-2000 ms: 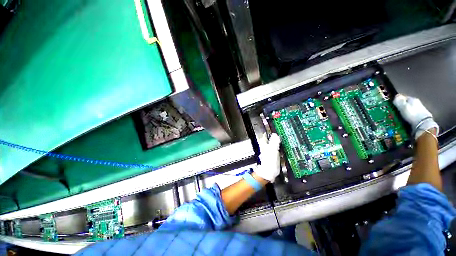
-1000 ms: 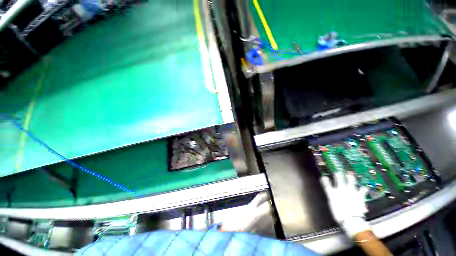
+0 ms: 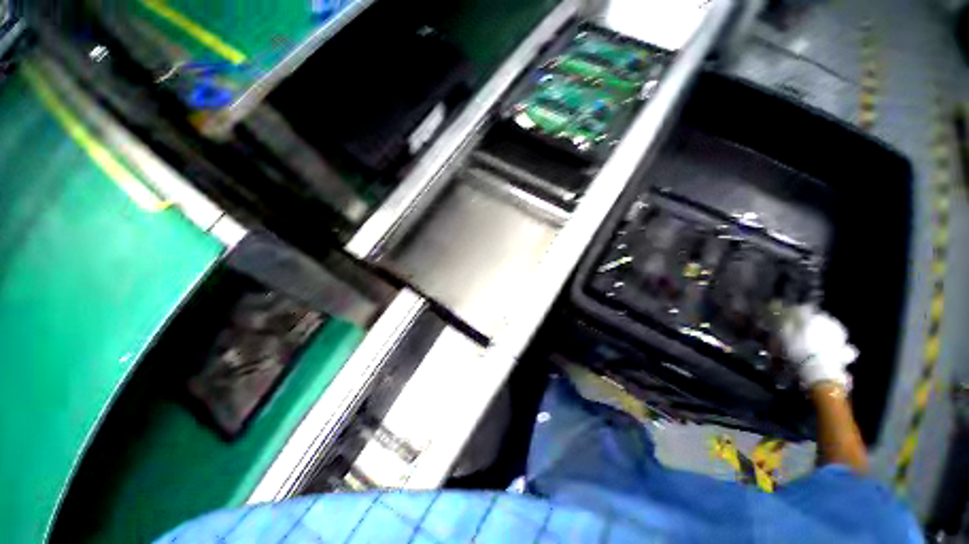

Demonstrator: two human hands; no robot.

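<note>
My right hand point(image 3: 816, 345), in a white glove, is at the near right edge of an empty black solder pallet point(image 3: 707, 278). The pallet lies in or over a large black tote point(image 3: 887, 202) beside the line. The fingers are blurred, and I cannot tell whether they grip the pallet. My left hand is not in view. Another pallet with two green circuit boards point(image 3: 584, 85) in it sits on the conveyor at the top centre.
The conveyor's pale rail point(image 3: 595, 218) runs diagonally between the tote and the benches. A dark parts tray point(image 3: 255, 356) lies on green surface at left. Yellow-black floor tape point(image 3: 937, 266) runs along the right. A green bench point(image 3: 96, 287) fills the left.
The view has turned right to the tote. My right hand has left the filled pallet and is now at the empty one. The filled pallet is farther along the conveyor. My left hand has gone from view.
</note>
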